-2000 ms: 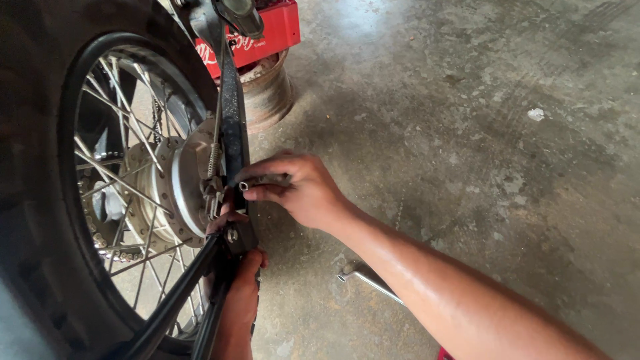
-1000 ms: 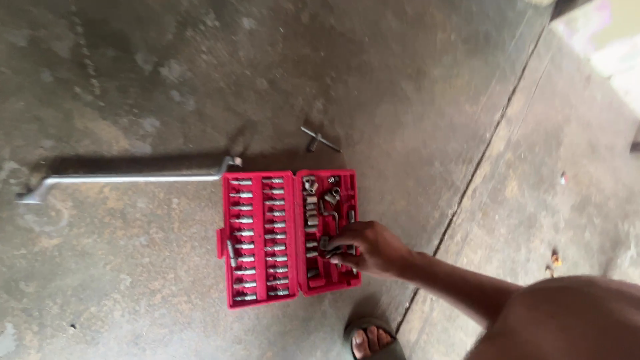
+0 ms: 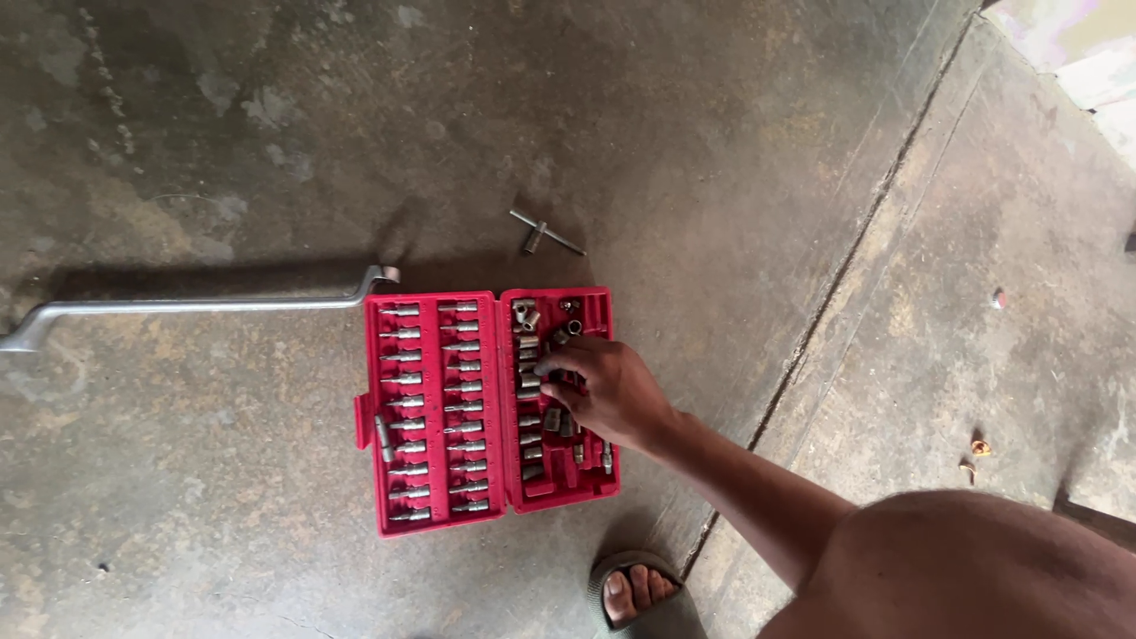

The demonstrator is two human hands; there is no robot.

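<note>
My right hand reaches into the right half of an open red socket-set case. Its thumb and a finger are at a metal socket in the middle column; whether they grip it is unclear. The hand hides some of the pieces in that half. Short bit sockets fill two columns in the left half, and a loose metal piece lies across the left column. Loose sockets lie just below my fingers. My left hand is out of view.
A long offset ring wrench lies left of the case, one end near its top left corner. Above the case is a small T-handle on the concrete floor. A sandalled foot stands below right, beside a bare knee.
The view has swung from the motorcycle wheel to the case on the floor. Since one second ago, my right hand has moved up along the case's right half.
</note>
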